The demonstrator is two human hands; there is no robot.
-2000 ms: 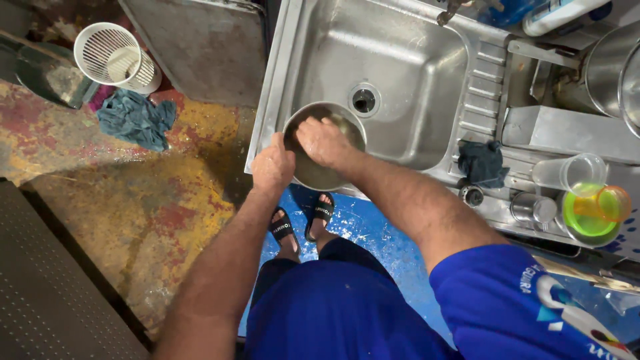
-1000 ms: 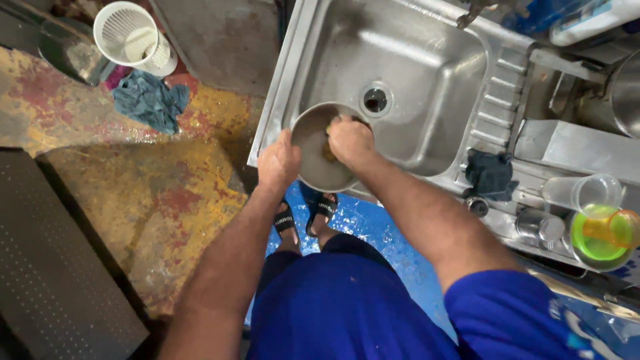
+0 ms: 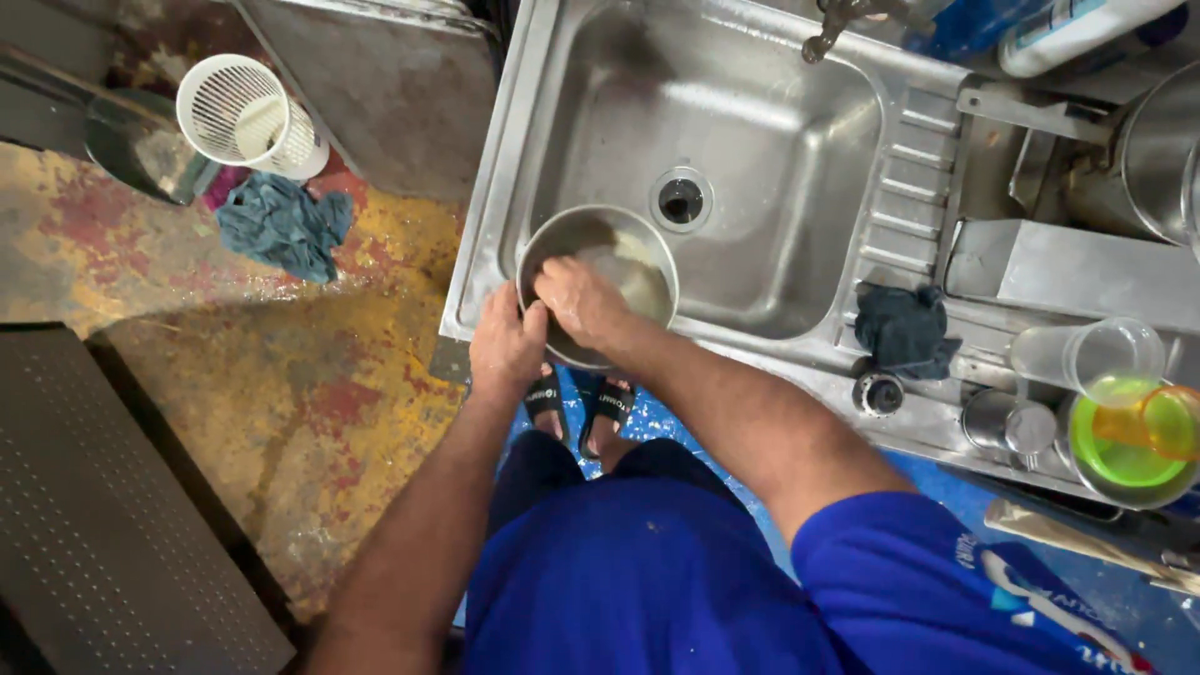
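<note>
A round metal bowl [image 3: 656, 272] is tilted over the front left edge of the stainless steel sink [image 3: 741, 253], with cloudy liquid inside. My left hand [image 3: 506, 342] grips its rim at the left, thumb toward the inside. Inside the bowl, against its left inner wall, is my right hand [image 3: 577, 298], fingers bent and their tips hidden; whether it holds a scrubber or anything else cannot be told. The drain [image 3: 682, 200] lies just beyond the bowl.
On the drainboard at right are a dark wet cloth [image 3: 905, 330], a sink strainer [image 3: 879, 394], clear plastic cups [image 3: 1116, 361] and a green bowl [image 3: 1116, 450]. A faucet [image 3: 830, 28] is behind. A white basket [image 3: 246, 117] and grey-green rag [image 3: 284, 225] are on the left floor.
My right hand has moved within the bowl, from its right side a second ago to the left inner wall now. My left hand stays on the rim.
</note>
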